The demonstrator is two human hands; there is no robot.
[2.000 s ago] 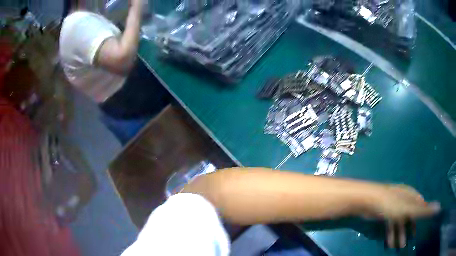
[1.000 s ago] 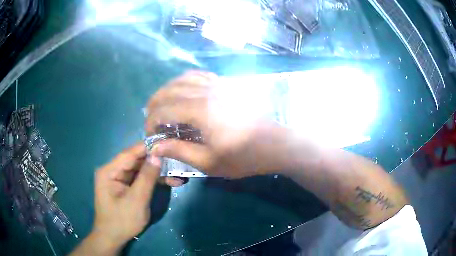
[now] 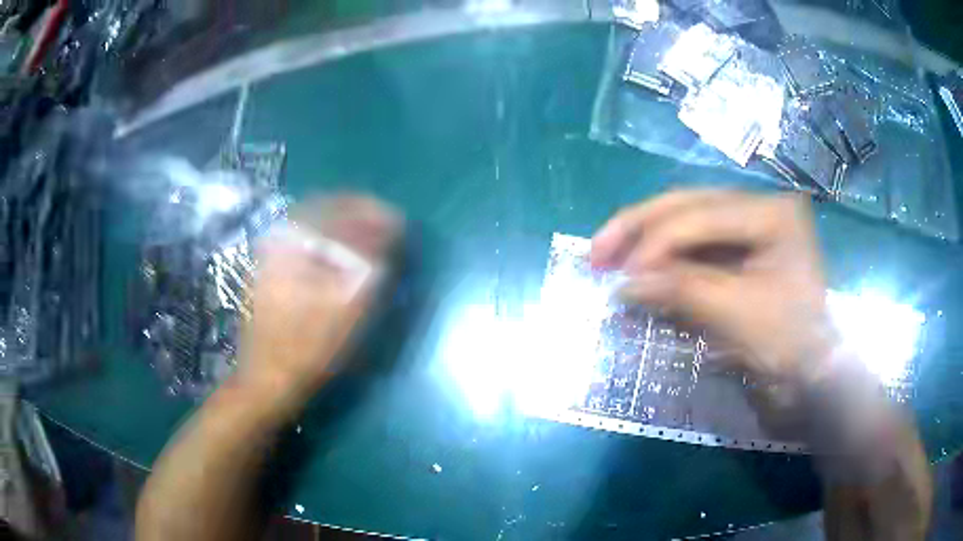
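Note:
My left hand (image 3: 306,301), strongly blurred, is left of centre beside the loose board pile (image 3: 195,306). A thin pale-edged piece, likely a circuit board (image 3: 340,257), shows at its fingers; its detail is lost in blur. My right hand (image 3: 718,280) is over the perforated strip (image 3: 655,386), fingers curled with thumb and index fingertips close together. Whether they hold a small piece cannot be told. The strip lies flat, with gridded cells and a punched front edge; glare and my right hand hide parts of it.
A clear plastic bag with grey boards (image 3: 813,127) lies at the upper right. Dark stacked items (image 3: 48,243) stand at the far left. A pale curved band (image 3: 317,58) crosses the back of the green tabletop (image 3: 422,137). Small bright specks dot the front.
My hands were together over the strip at one second ago; now they are apart, left near the pile, right over the strip. The view has also shifted, showing more of the strip.

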